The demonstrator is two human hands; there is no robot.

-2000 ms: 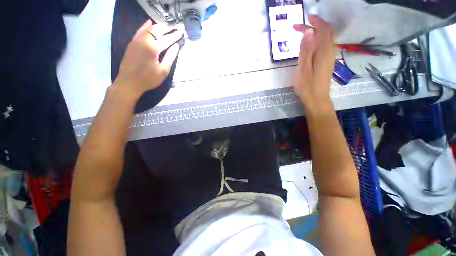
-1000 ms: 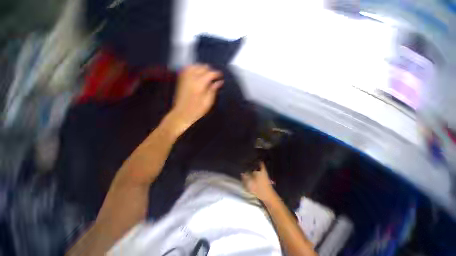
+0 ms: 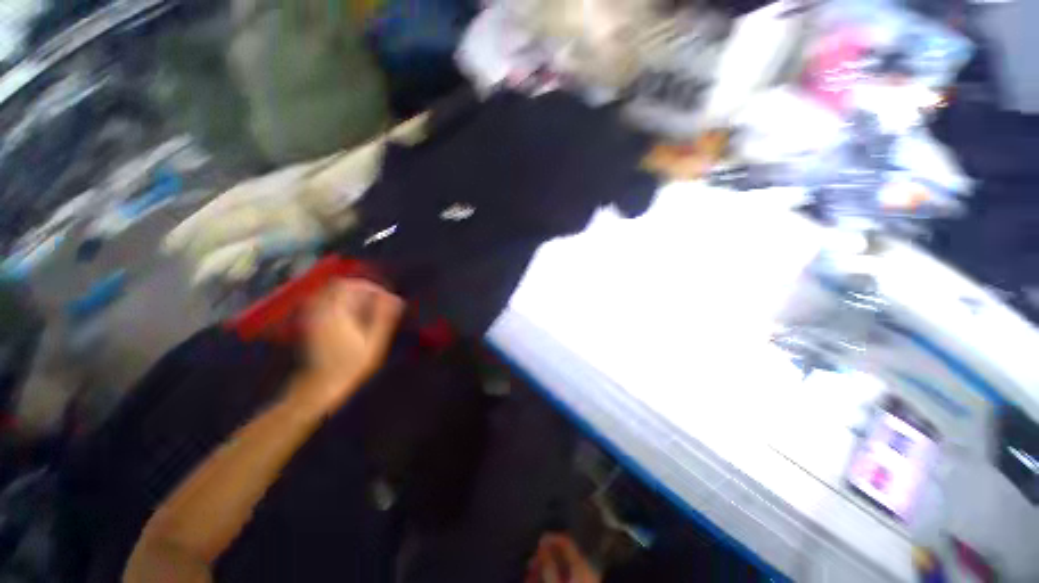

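The view is strongly blurred. My left hand (image 3: 348,330) is at centre left, fingers curled, in front of the red crate (image 3: 299,298). Dark cloth (image 3: 422,444) lies below and right of it; whether the fingers hold any is too blurred to tell. My right hand (image 3: 561,560) is small and cut off by the bottom edge, over my lap; its grip is unclear. A heap of black pieces (image 3: 513,182) with small pale marks hangs at the table's left end.
The white machine table (image 3: 661,308) runs down to the right, with its front edge strip (image 3: 638,421). A lit smartphone (image 3: 894,461) lies on it. The machine (image 3: 837,302) is blurred. Pale cloth (image 3: 273,216) lies behind the crate, and mixed cloth (image 3: 706,57) at the back.
The view has swung left, bringing the black heap and crate into fuller view. My left hand has moved from the table's corner to in front of the crate. My right hand is now partly cut off.
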